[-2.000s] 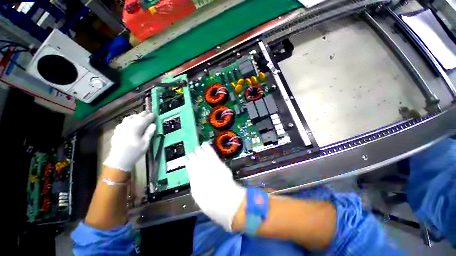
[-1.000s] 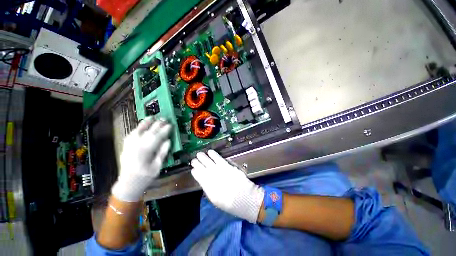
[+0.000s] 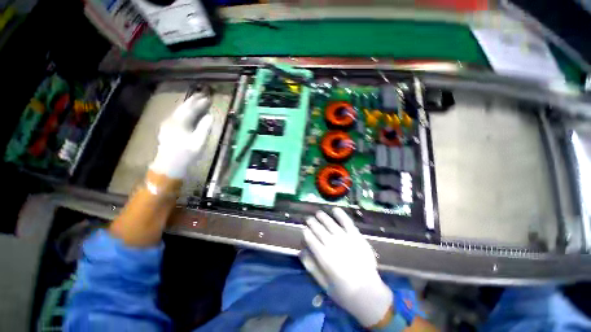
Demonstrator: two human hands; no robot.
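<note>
A power circuit board (image 3: 360, 152) with three large orange-red toroidal inductors (image 3: 338, 145) lies in a black solder pallet (image 3: 389, 229) on the conveyor. A pale-green hold-down frame (image 3: 291, 152) covers the board's left end, with a dark latch (image 3: 244, 146) lying across it. My left gloved hand (image 3: 183, 135) is raised left of the pallet, over the pale bed, apart from the frame. Its fingertips are blurred around a small dark thing; whether they hold it is unclear. My right gloved hand (image 3: 341, 256) is open and empty at the pallet's near edge, over the rail.
Another board (image 3: 55, 123) with a green frame is at far left. The conveyor rail (image 3: 479, 262) runs along the near side. A green-matted shelf (image 3: 311, 40) and a white unit (image 3: 175, 23) are behind. Green frames (image 3: 57, 305) show low at left. Blue clothing shows at lower right.
The view has turned, so the board now looks level. My left hand has moved off the frame to the left of the pallet. My right hand remains near the pallet's near edge.
</note>
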